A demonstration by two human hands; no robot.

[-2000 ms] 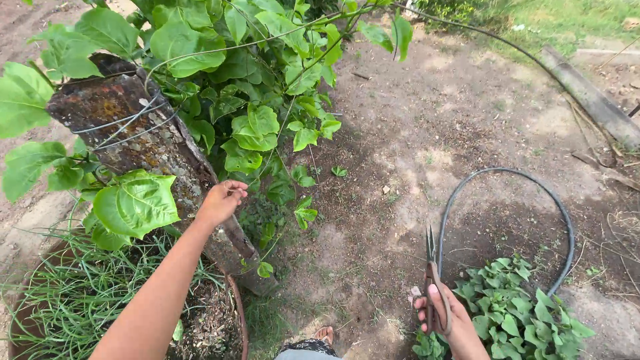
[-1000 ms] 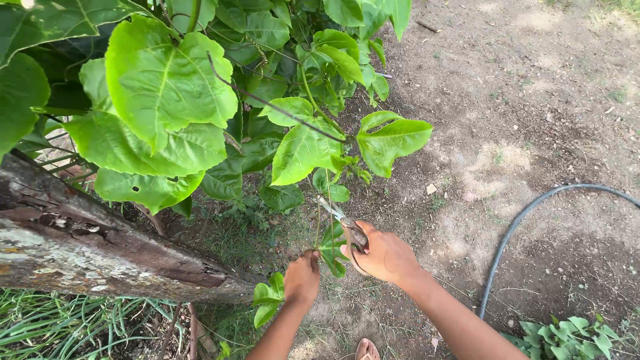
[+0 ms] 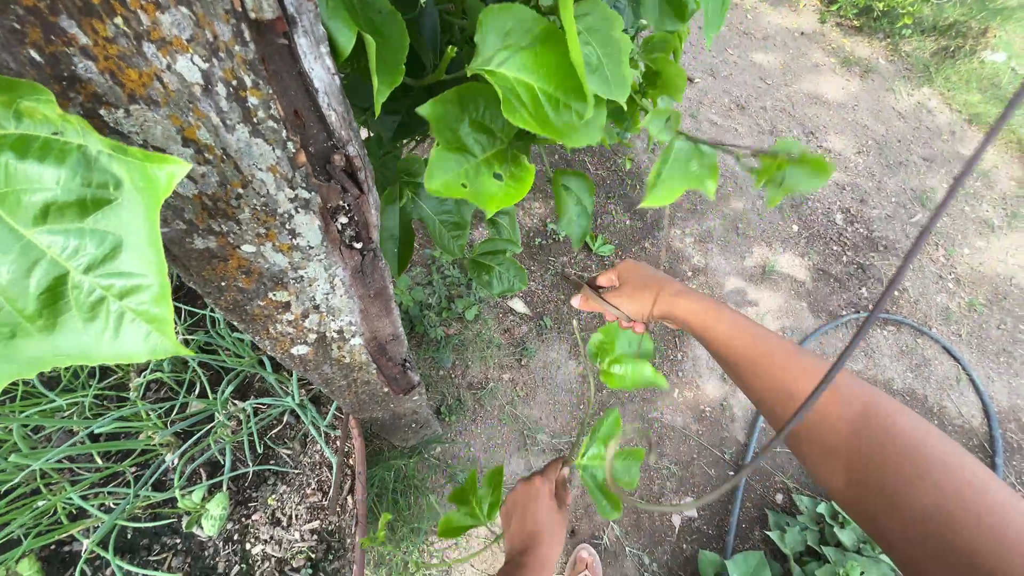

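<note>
My left hand, at the lower middle, grips a thin green vine stem with several lobed leaves; its upper end rises free toward my other hand. Above and to the right, my right hand is closed around scissors, whose blades point up and left; part of them is hidden by the fingers. The leafy vine hangs above both hands, beside a lichen-covered wooden post. A blurred tendril crosses in front of my right forearm.
Grass-like green plants grow at lower left, beside the rim of a container. A dark hose curves over the soil at right, near a low leafy plant. One sandaled foot shows at the bottom.
One second ago the scissors were at the vine just above my left hand. My right hand has moved up and away from it, and the stem's upper end now stands free. The view has shifted.
</note>
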